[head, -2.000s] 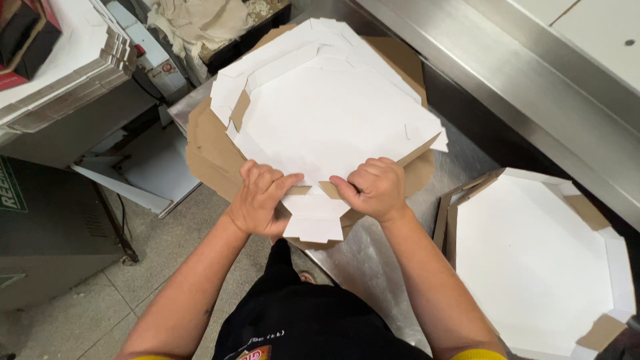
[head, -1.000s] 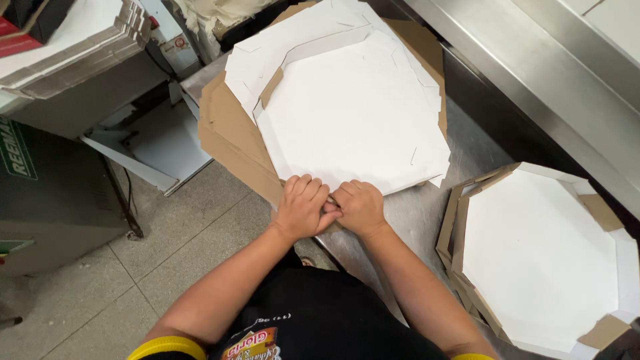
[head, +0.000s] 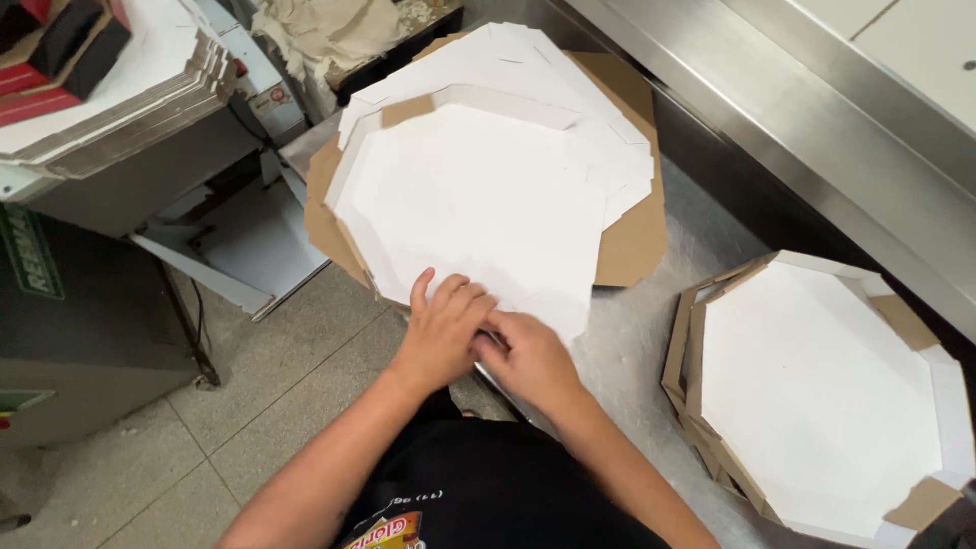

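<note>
A white-lined octagonal cardboard box blank point(head: 480, 198) lies at the centre, its far and left walls folded up and its right side flat. Beneath it are more flat cardboard sheets point(head: 629, 252) with brown undersides. My left hand point(head: 446, 328) rests over the near edge of the blank, fingers spread, the thumb hidden. Close against it, my right hand point(head: 526, 354) has its fingers curled at the same near edge; the cardboard between its fingers is mostly hidden by the hands.
Folded octagonal trays point(head: 816, 396) stand stacked at the right on the steel counter point(head: 625, 343). A steel ledge point(head: 778, 122) runs along the upper right. Flat cardboard point(head: 130, 130) is piled upper left, near crumpled cloth point(head: 328, 34).
The blank has turned under my hands, and its near flap, seen between them two seconds ago, is out of sight. My hands have come together at the near edge.
</note>
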